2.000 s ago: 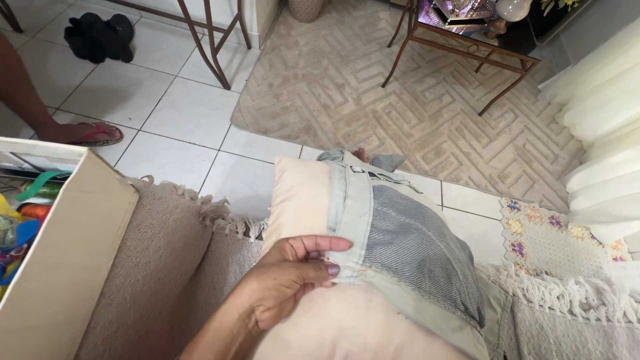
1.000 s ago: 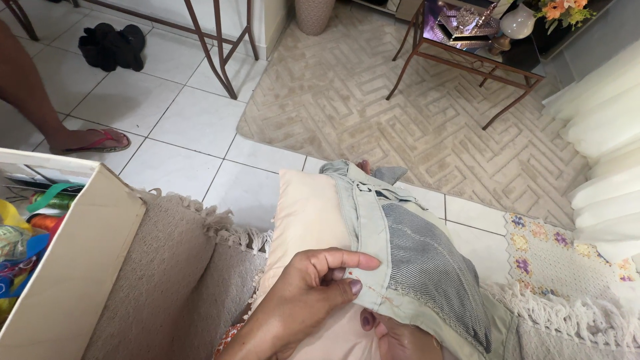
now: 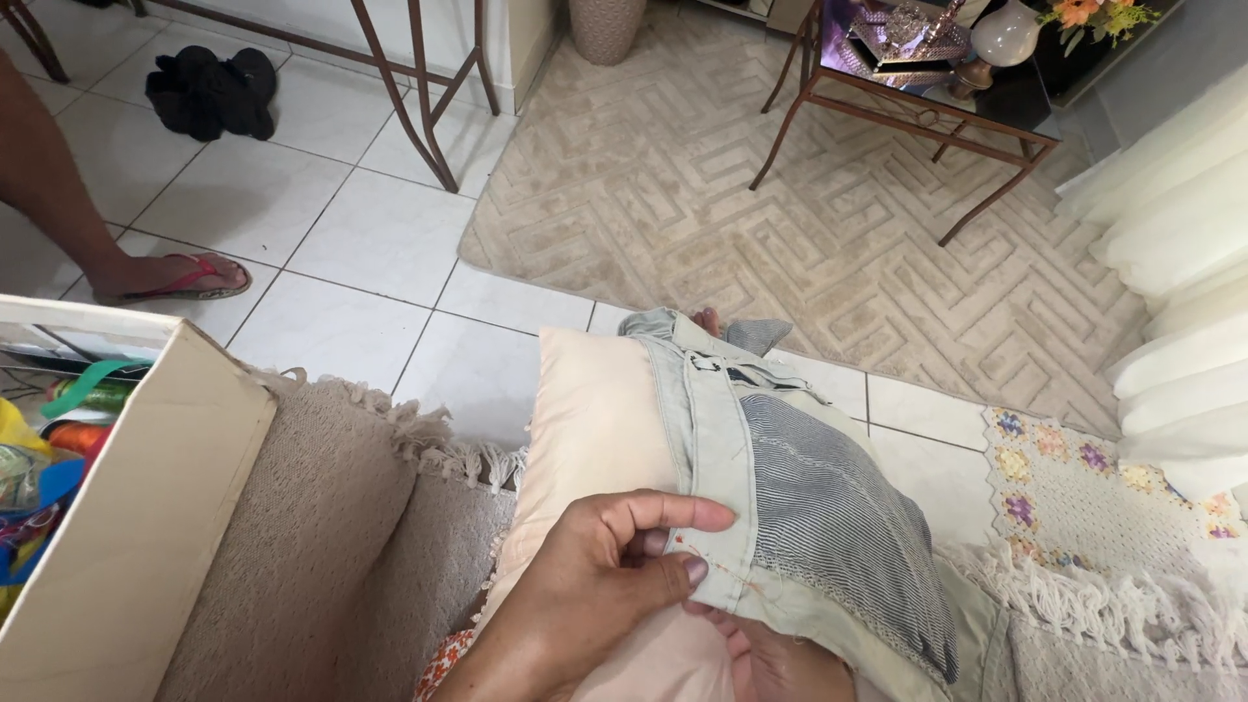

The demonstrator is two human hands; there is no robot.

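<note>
A pale grey-green garment (image 3: 717, 468) with a waistband and a striped fabric panel (image 3: 838, 507) lies over a peach satin cushion (image 3: 585, 400). My left hand (image 3: 624, 575) comes from the lower left. Its thumb and index finger lie on the near end of the waistband, with other fingers at its edge. Orange thread marks show on the cloth beside them. My right hand (image 3: 780, 658) is partly beneath the garment, its curled fingers at the waistband's lower edge; the cloth hides part of it. Whether either hand holds a needle cannot be seen.
At left, an open cream box (image 3: 146, 517) holds coloured thread spools. A fringed woven cover (image 3: 292, 526) lies beneath. Beyond are a patterned rug (image 3: 624, 195), a metal-legged glass table (image 3: 926, 112), black shoes (image 3: 213, 93) and another person's sandalled foot (image 3: 185, 276). A white curtain (image 3: 1180, 292) hangs right.
My right hand has come into sight beneath the waistband since the earliest frame. My left hand stays at the waistband, with small finger movements.
</note>
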